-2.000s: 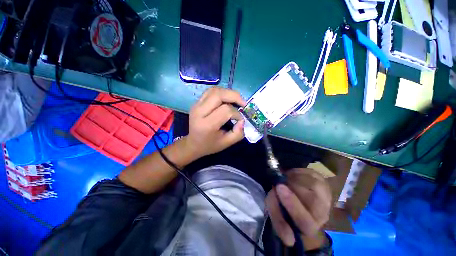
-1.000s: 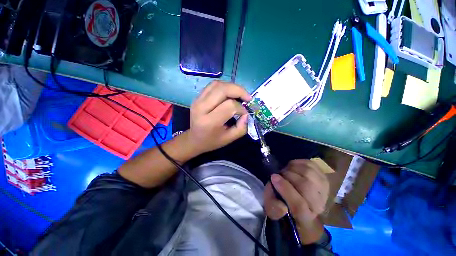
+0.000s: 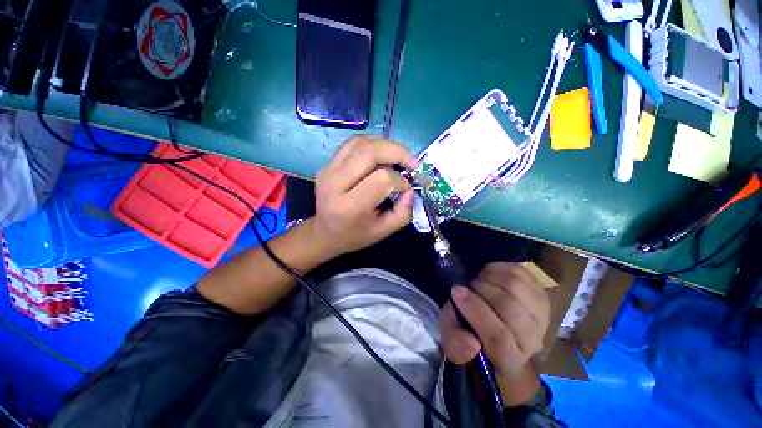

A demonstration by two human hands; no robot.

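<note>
An open white power bank case (image 3: 476, 149) lies tilted at the bench's front edge. A green circuit board (image 3: 436, 191) sits at its near end. My left hand (image 3: 361, 196) pinches the board end of the case; its fingertips partly hide that corner. My right hand (image 3: 499, 319) holds a dark soldering iron (image 3: 449, 266) with its metal tip at the circuit board; exact contact is too small to tell. White charging cables (image 3: 547, 104) run from the case's right side up across the mat.
A black phone (image 3: 334, 71) and a thin dark rod (image 3: 396, 71) lie behind. A fan (image 3: 165, 40) is left. An orange sponge (image 3: 571, 119), blue nippers (image 3: 596, 88), a white strip (image 3: 628, 109) and an electric screwdriver (image 3: 702, 219) lie right. A red tray (image 3: 196, 205) is below the bench.
Since the oldest frame, the soldering iron's tip has moved left and up onto the board area, and my right hand has shifted slightly. Since one second ago, almost nothing has moved.
</note>
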